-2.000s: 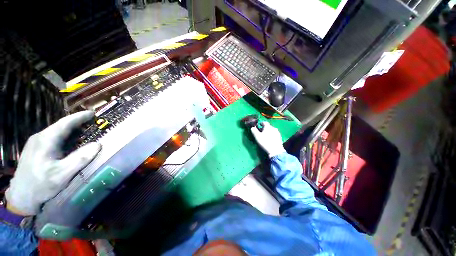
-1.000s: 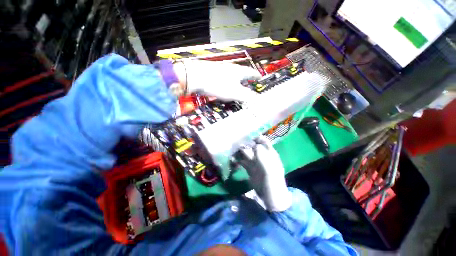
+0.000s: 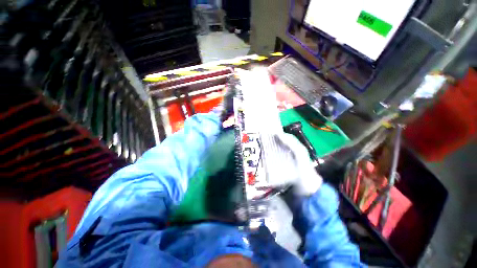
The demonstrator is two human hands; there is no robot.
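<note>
The circuit board (image 3: 243,157) with its pale ribbed heatsink (image 3: 259,99) is tipped on edge above the green mat (image 3: 320,135), its long side running away from me. My right hand (image 3: 299,165), in a white glove and blurred, holds its right side. My left sleeve ends at the board's left edge; my left hand is almost wholly hidden there, so its grip cannot be told. The black barcode scanner (image 3: 304,137) lies on the mat, right of the board.
A metal-edged frame over red stands behind at left. The keyboard (image 3: 301,78), mouse (image 3: 328,105) and monitor (image 3: 361,23) are beyond. Slotted racks (image 3: 104,99) and a red tote (image 3: 47,209) are at left. A black bin (image 3: 418,220) holds metal bars at right.
The scanner was let go and lies on the mat. The board has turned from slanting across the bench to pointing away from me. My right hand has moved onto it.
</note>
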